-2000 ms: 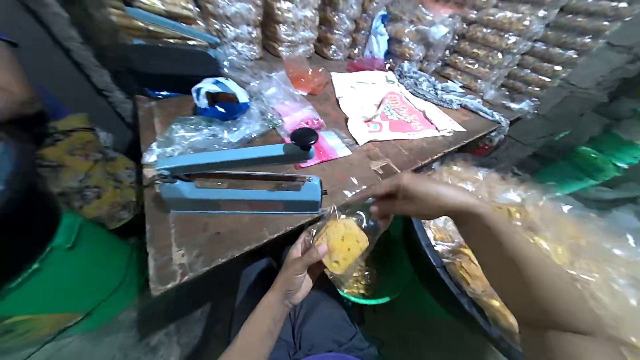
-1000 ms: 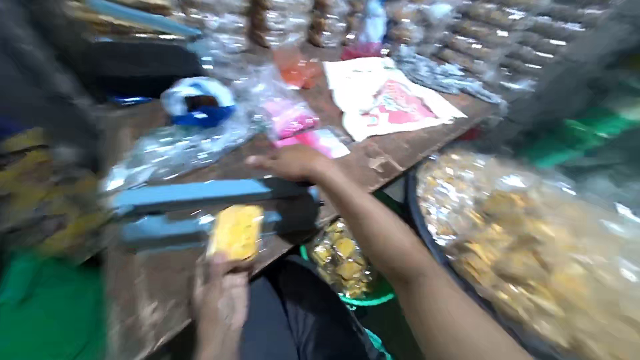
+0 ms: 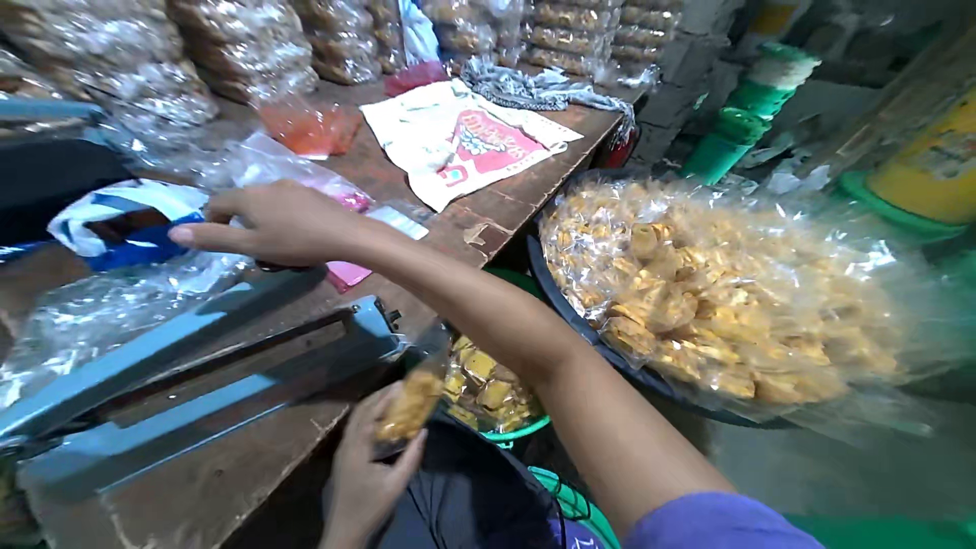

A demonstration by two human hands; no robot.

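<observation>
In my left hand (image 3: pixel 374 457) is a clear plastic bag of yellow crackers (image 3: pixel 410 404), held near the table's front edge, just right of the impulse sealer's base. My right hand (image 3: pixel 267 225) reaches across above the raised arm of the blue impulse sealer (image 3: pixel 244 381). Its thumb points left toward a blue and white plastic roll or wrapper (image 3: pixel 130 221); whether they touch I cannot tell. The sealer's black knob is hidden under the palm. Beneath my right forearm, a green basket (image 3: pixel 515 435) holds more bagged crackers.
A large dark tub (image 3: pixel 564 305) heaped with bagged crackers (image 3: pixel 709 297) stands at right. On the wooden table (image 3: pixel 191 488) lie a printed white cloth bag (image 3: pixel 465 141), an orange plastic bag (image 3: pixel 305 126) and clear plastic (image 3: pixel 114 313). Stacked packs (image 3: pixel 236 46) line the back.
My right hand has moved from the cracker bag over to the sealer. The sealer's arm is now raised. My left hand still holds the bag. The view has shifted.
</observation>
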